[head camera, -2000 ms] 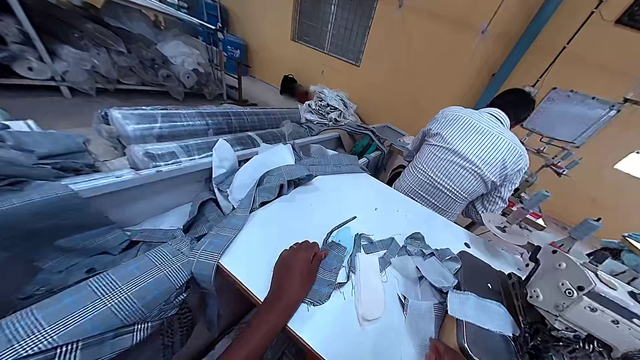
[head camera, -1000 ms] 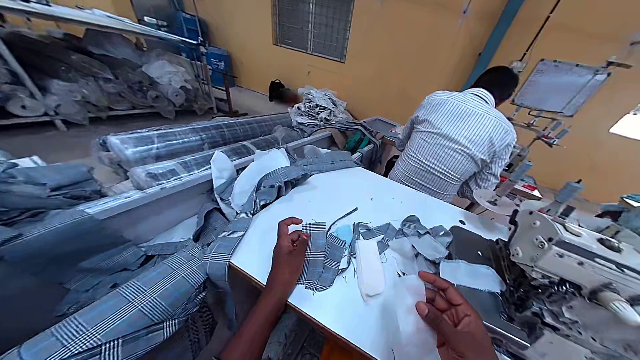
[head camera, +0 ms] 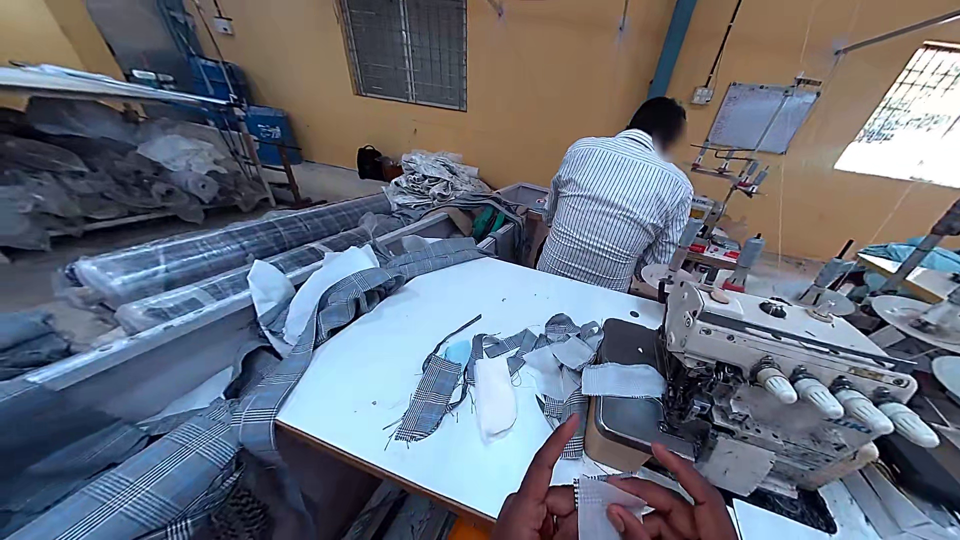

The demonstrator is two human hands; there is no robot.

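Note:
Near the bottom edge, my left hand [head camera: 536, 491] and my right hand [head camera: 671, 499] both grip a small white fabric piece [head camera: 600, 510] with a dark checked edge, the index fingers raised. Beyond them an overlock sewing machine [head camera: 780, 360] stands at the right, with another pale strip [head camera: 624, 380] across its flat bed cover. On the white table lie a grey checked fabric piece [head camera: 431, 397], a white padded oblong piece [head camera: 495, 397] and a tangle of checked and pale scraps [head camera: 559, 352]. The lower part of both hands is cut off by the frame.
Long checked fabric strips [head camera: 277, 390] hang over the left rim of the white table [head camera: 390, 322]. Plastic-wrapped fabric rolls [head camera: 225, 251] lie behind a grey trough. A person in a striped shirt [head camera: 619, 210] faces away past the table's far edge. Thread cones [head camera: 750, 251] stand behind the machine.
My left hand has left the checked piece on the table and moved right, beside my right hand. Both hands now hold the pale piece. The view has turned right.

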